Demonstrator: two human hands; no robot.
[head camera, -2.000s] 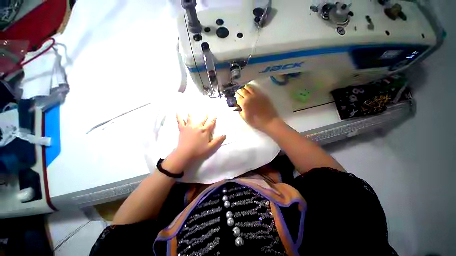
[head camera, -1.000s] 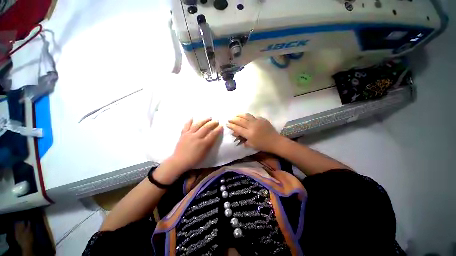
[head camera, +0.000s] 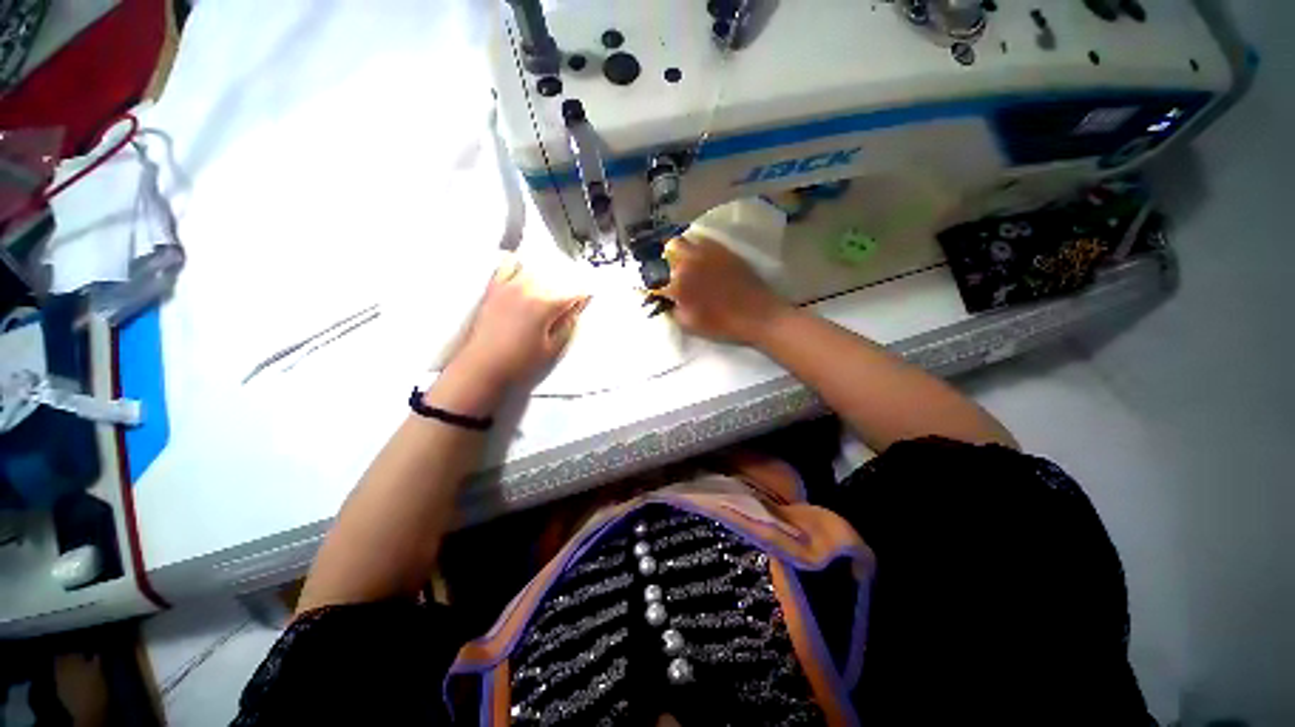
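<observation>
The white cloth (head camera: 618, 348) lies under the needle area of the white sewing machine (head camera: 852, 121), very bright and partly overexposed. My left hand (head camera: 523, 324) is left of and in front of the needle, with its fingers curled on the cloth. My right hand (head camera: 714, 291) is just right of the presser foot (head camera: 653, 267), fingers bent on the cloth. The small dark tips of a tool (head camera: 658, 301) show at my right hand's fingers. The stitch point is too bright to make out.
Blue-handled scissors (head camera: 821, 193) lie behind the needle area. A black patterned pouch (head camera: 1044, 256) is at the right table end. A thin dark tool (head camera: 313, 341) lies on the table at left. The table edge (head camera: 625, 443) runs before my lap. Red cloth (head camera: 85, 85) is at upper left.
Both hands have moved forward from near the table edge, the left also outward and the right up beside the presser foot. The cloth has moved forward, uncovering the table's front edge.
</observation>
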